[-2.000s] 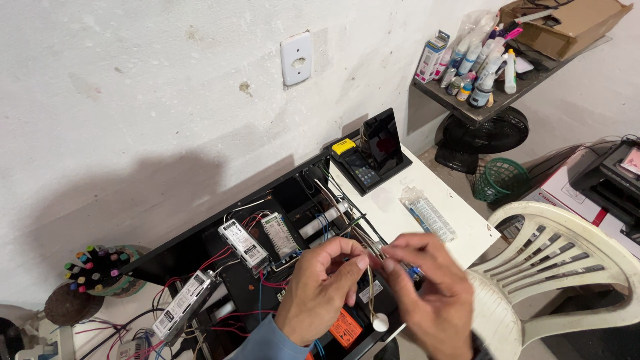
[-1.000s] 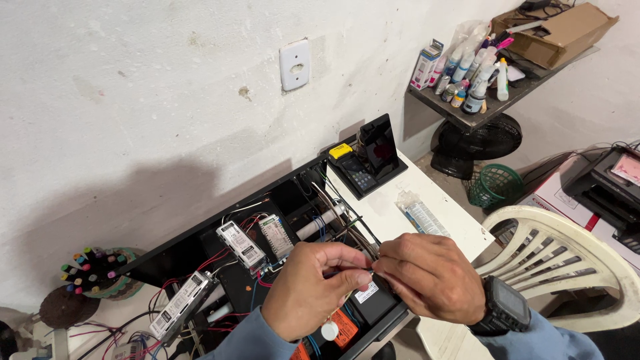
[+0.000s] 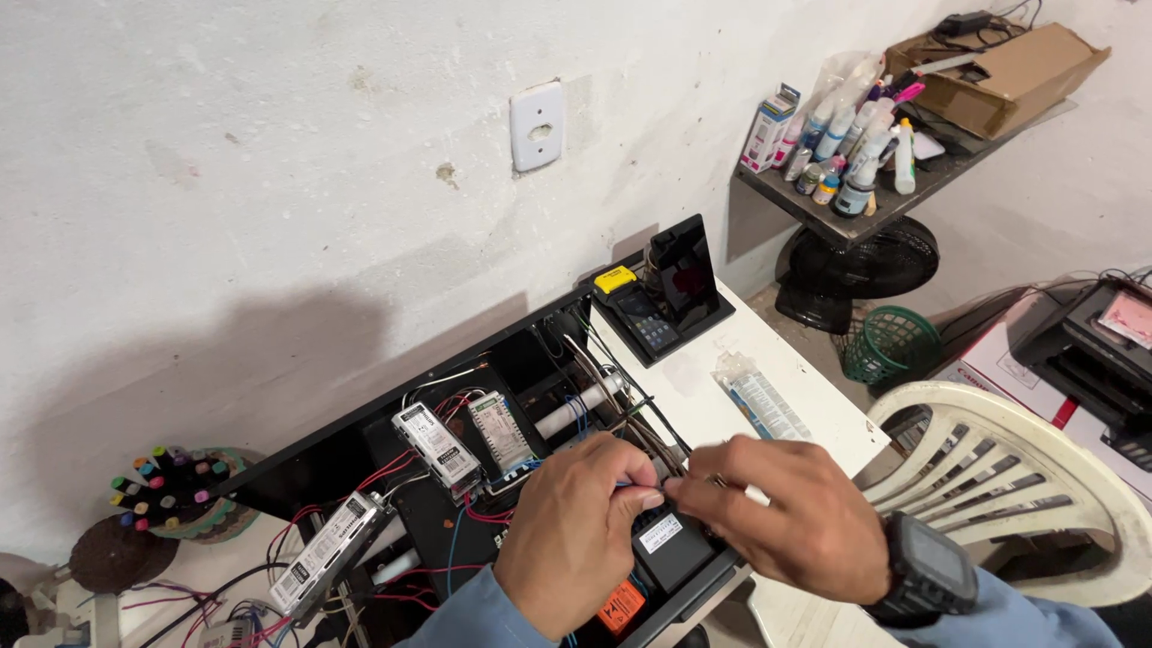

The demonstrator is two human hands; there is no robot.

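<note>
My left hand (image 3: 585, 531) and my right hand (image 3: 783, 513) meet at the fingertips over an open black case (image 3: 315, 414) full of wiring. Both pinch thin wire, mostly hidden by the fingers; a small white piece (image 3: 756, 494) sticks out between my right fingers. Brown and black cables (image 3: 630, 405) run up behind the fingertips. Left of my hands lie white electronic ballasts (image 3: 438, 443) with red, white and blue wires. Below the fingertips is a black box with a white label (image 3: 661, 533), and an orange label (image 3: 621, 605) shows by my left wrist.
A card terminal (image 3: 643, 315) and a black screen (image 3: 684, 270) stand on the white table (image 3: 810, 387), near a clear plastic packet (image 3: 765, 405). A white plastic chair (image 3: 1017, 450) is at the right. A basket of markers (image 3: 216, 513) sits at the left; a bottle-filled shelf (image 3: 837, 225) juts out upper right.
My hands stay close together at the wire while their fingers shift. The round white piece seen hanging below my hands in both earlier frames no longer shows there.
</note>
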